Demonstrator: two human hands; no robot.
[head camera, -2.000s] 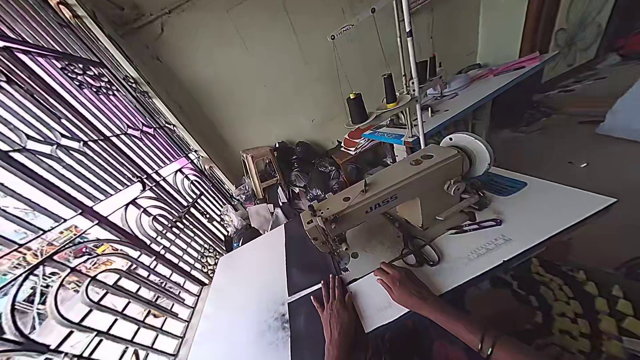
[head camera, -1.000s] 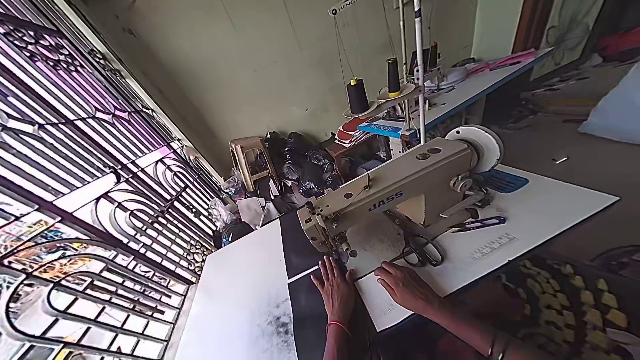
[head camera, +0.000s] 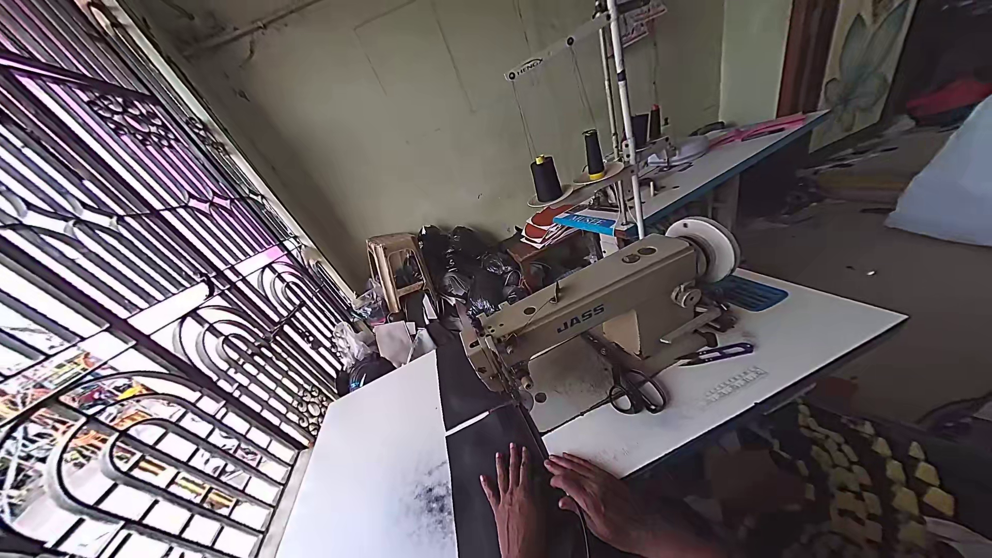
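Observation:
A beige sewing machine (head camera: 589, 306) stands on a white table (head camera: 372, 442). Black fabric (head camera: 477, 457) lies under its needle end and runs toward me along the table. My left hand (head camera: 514, 496) rests flat on this fabric, fingers spread and pointing at the needle area. Close to its right, my right hand (head camera: 593, 496) touches the fabric's right edge with its fingers bent; whether it pinches the edge is not clear. Black-handled scissors (head camera: 637, 390) lie beside the machine bed, and blue-handled thread snips (head camera: 721, 353) lie farther right.
A metal window grille (head camera: 155, 310) borders the left side. Behind the machine are a plastic stool (head camera: 395, 267), black plastic bags (head camera: 473, 271) and a thread stand with black thread cones (head camera: 545, 180). A second table (head camera: 697, 174) stands at the back right. A blue tray (head camera: 748, 294) sits near the handwheel.
Both hands have moved back from the needle area toward me. The black fabric beneath them now shows more of its surface in front of the needle.

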